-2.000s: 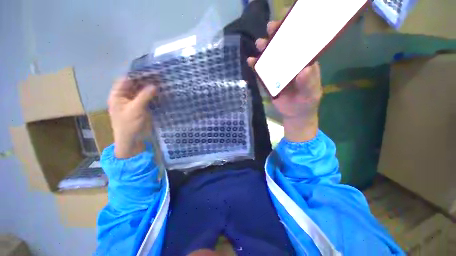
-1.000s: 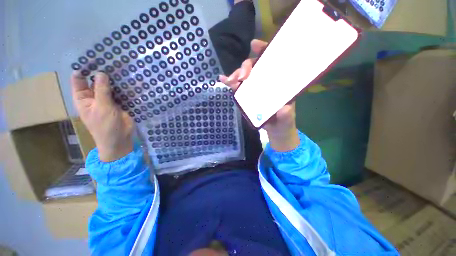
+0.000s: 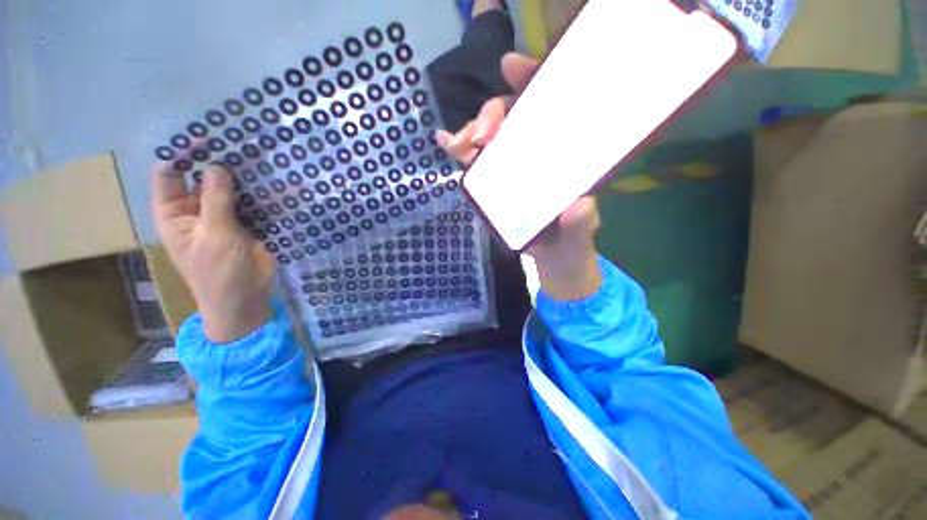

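Note:
My left hand (image 3: 215, 239) pinches the left edge of a clear sheet with rows of black rings (image 3: 330, 127) and holds it raised and tilted. Below it a stack of ring sheets (image 3: 391, 289) lies on my lap, with clear crinkled film at its near edge. The raised sheet overlaps the stack's far part, which is hidden. My right hand (image 3: 569, 229) holds a smartphone (image 3: 605, 117) with a blank white screen and thin red edge, tilted to the upper right. Its palm is hidden behind the phone. The right fingertips are close to the raised sheet's right edge.
An open carton (image 3: 81, 325) with packed sheets (image 3: 147, 381) inside stands at the left. A large brown carton (image 3: 839, 254) stands at the right. Another ring sheet pack (image 3: 762, 20) lies on cardboard at the upper right. Green floor (image 3: 671, 254) with a yellow line shows between.
Since two seconds ago the ring sheet has been lifted off the stack and spread out. In the last second it has tilted slightly; the phone has shifted a little left.

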